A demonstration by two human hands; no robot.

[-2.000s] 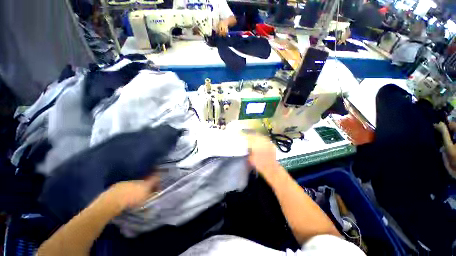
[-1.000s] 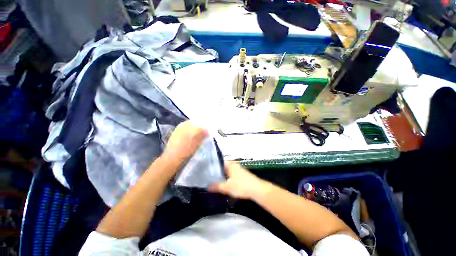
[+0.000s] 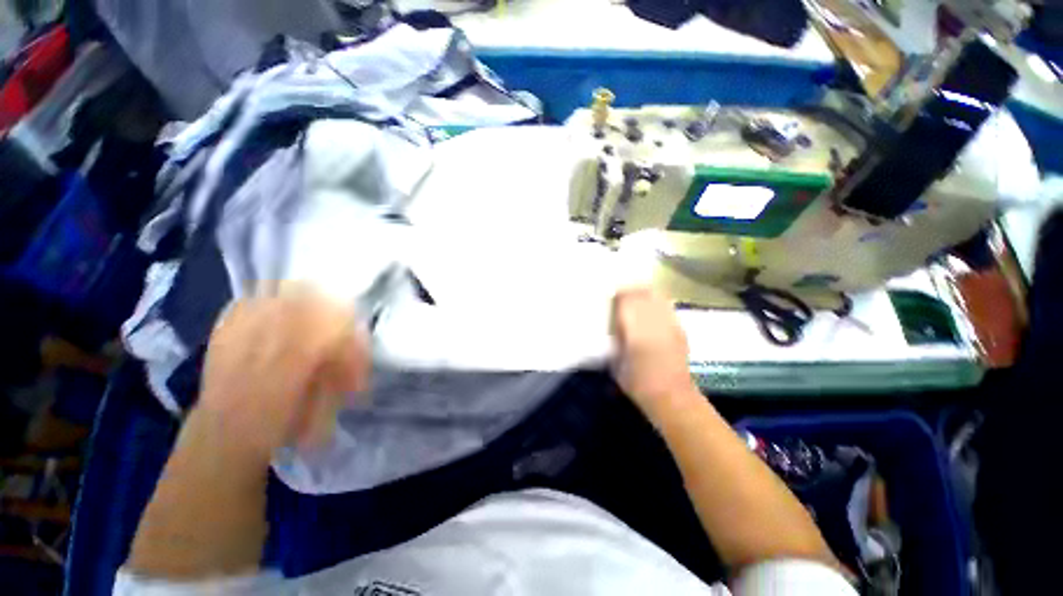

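A grey garment body (image 3: 455, 413) hangs over the table's front edge toward my lap, with a whitish part spread over the white table. My left hand (image 3: 286, 355) is blurred and lies on the cloth at the left; its fingers are bent, and I cannot tell if they grip. My right hand (image 3: 649, 343) is closed on the cloth's right edge near the table's front edge. The sewing machine (image 3: 804, 221) stands behind the cloth to the right, its needle area left of the green panel with a bright screen (image 3: 732, 201).
Black-handled scissors (image 3: 778, 314) lie under the machine arm. A phone-like dark device (image 3: 933, 130) stands on the machine. More grey and dark cloth (image 3: 222, 175) is heaped at the left. A blue bin (image 3: 933, 466) with odds and ends is below right.
The hands have moved apart, left hand leftward and right hand rightward. The cloth piece between them is now spread wide across the table front. The view has shifted, so the machine appears further right.
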